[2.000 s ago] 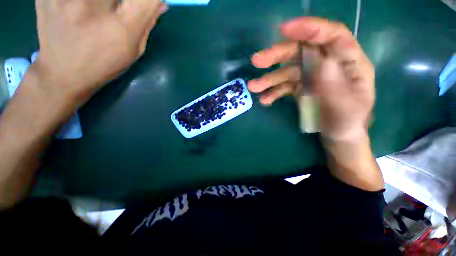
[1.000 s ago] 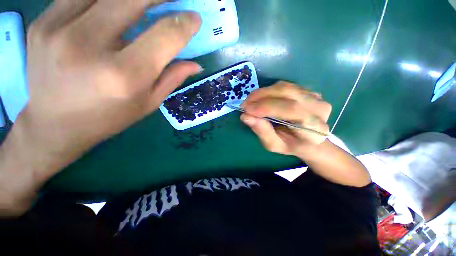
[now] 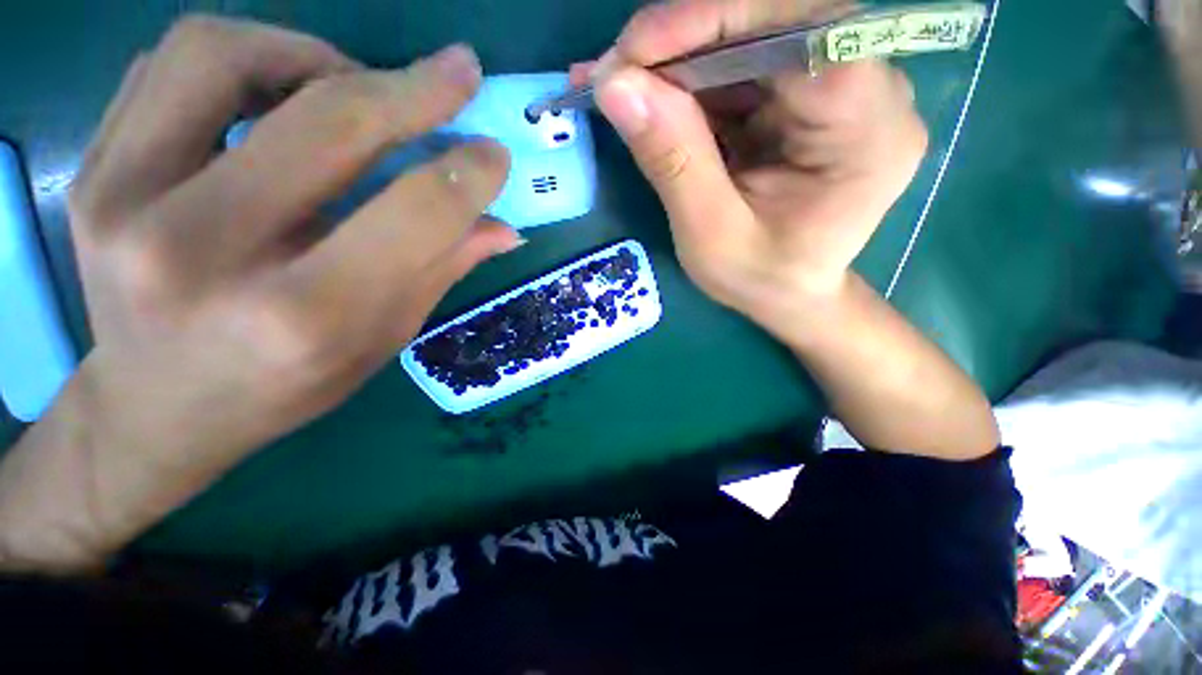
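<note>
A light-blue plastic housing (image 3: 543,178) with small dark holes and a slotted grille lies in front of me. My left hand (image 3: 284,211) holds it between thumb and fingers and hides its left part. My right hand (image 3: 778,172) grips silver tweezers (image 3: 738,63) with a yellowish label. The tweezer tip is at a dark hole or dark round insert near the housing's end; I cannot tell whether the tip holds an insert. A pale-blue parts tray (image 3: 455,400) heaped with dark round inserts (image 3: 508,332) sits just below the housing.
Loose dark inserts (image 3: 498,429) are scattered on the green surface (image 3: 686,409) below the tray. Another light-blue shell (image 3: 29,297) lies at the far left. A thin white line (image 3: 939,169) runs along the right. Pale grey cloth (image 3: 1120,435) shows at the right edge.
My right hand with the tweezers has moved up from the tray to the housing's end. The tray appears a little lower in view. My left hand still holds the housing.
</note>
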